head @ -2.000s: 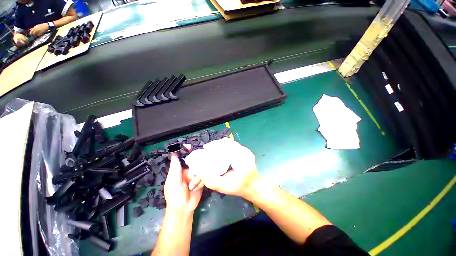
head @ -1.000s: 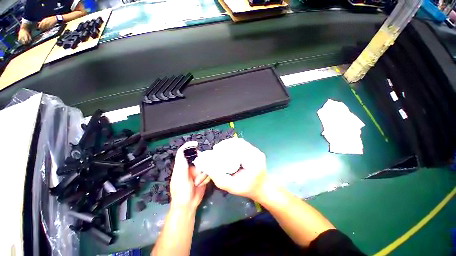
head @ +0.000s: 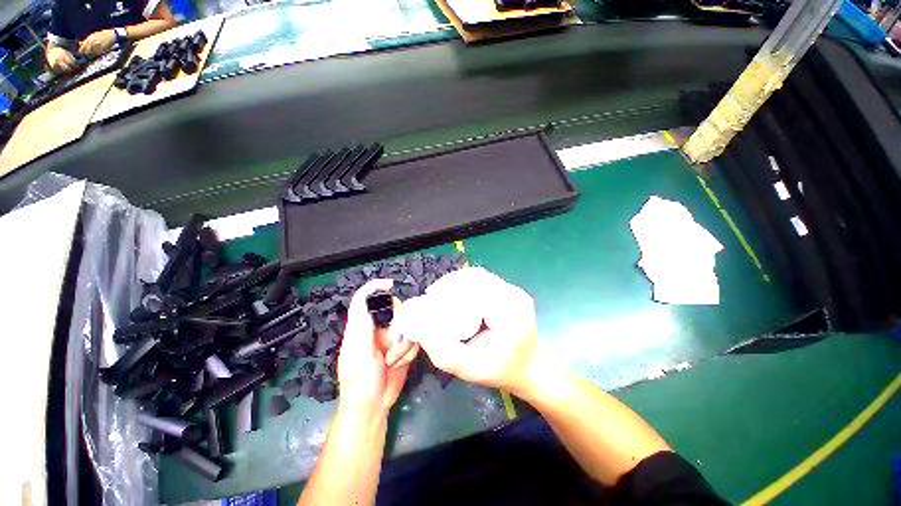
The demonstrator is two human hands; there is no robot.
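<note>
My left hand (head: 368, 356) is closed around a black plastic housing (head: 380, 307), held end-up above the bench. My right hand (head: 479, 331) is beside it, its fingertips close to the housing; it is overexposed white, and I cannot tell what it holds. Small dark pads (head: 314, 341) lie in a flat pile under and left of my hands. A tangled heap of black housings (head: 203, 341) lies further left. Several housings (head: 334, 173) lie slanted in a row at the left end of the black tray (head: 445, 193) behind the pile.
White cloths or paper (head: 678, 252) lie on the green bench at right. Clear plastic (head: 117, 296) and a white panel (head: 35, 346) stand at far left. A yellow-wrapped post (head: 741, 107) and a black stack (head: 825, 168) are at right. A person (head: 94, 35) works across the conveyor.
The view has shifted, so the bench appears further right. My right hand has moved slightly right of the left. The housing in my left hand shows more of its dark end.
</note>
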